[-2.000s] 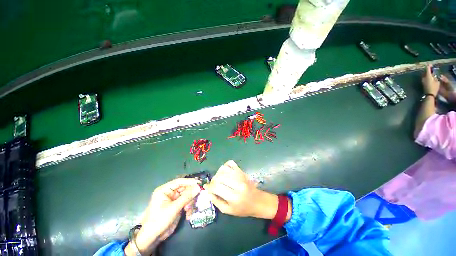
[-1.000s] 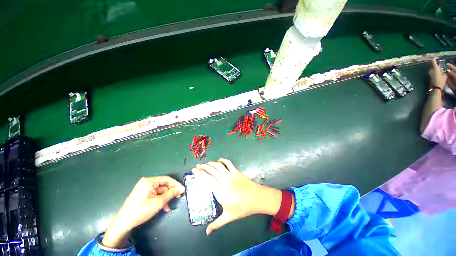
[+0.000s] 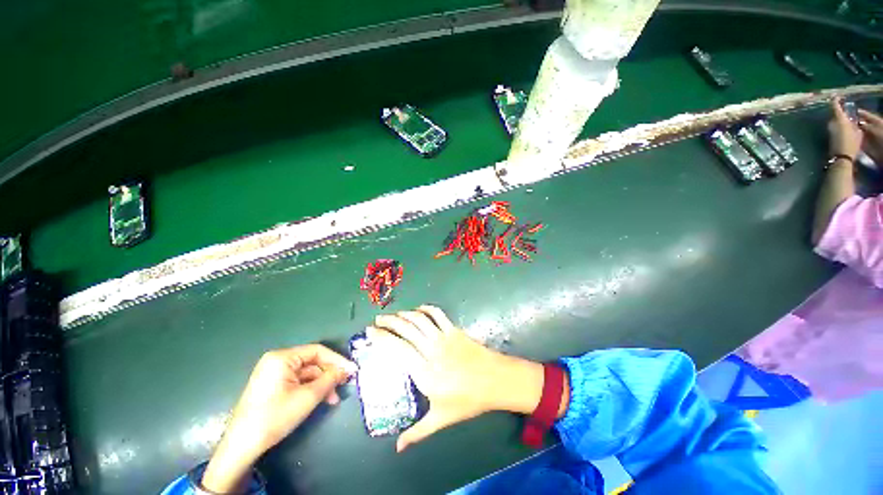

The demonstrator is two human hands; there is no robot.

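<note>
A phone unit (image 3: 385,392) lies on the dark green mat in front of me, its face bright white with a green and silver lower end. My right hand (image 3: 445,372) is spread over its upper right part and holds it at the sides. My left hand (image 3: 298,387) is at the unit's left edge with thumb and forefinger pinched together; whether a tiny part is between them is too small to tell. A small pile of red parts (image 3: 382,280) lies above the unit. A larger loose pile of red parts (image 3: 474,235) lies farther right.
A worn whitish ledge (image 3: 290,242) and a pale post (image 3: 562,106) stand before the green conveyor (image 3: 261,160), which carries spaced phone units. A black tray (image 3: 34,387) is at far left. Three phone units (image 3: 734,155) lie near a neighbouring person in a pink sleeve (image 3: 857,237).
My left hand has moved from the unit's top to its left edge. My right hand has opened out over the unit. The conveyor phones have shifted left.
</note>
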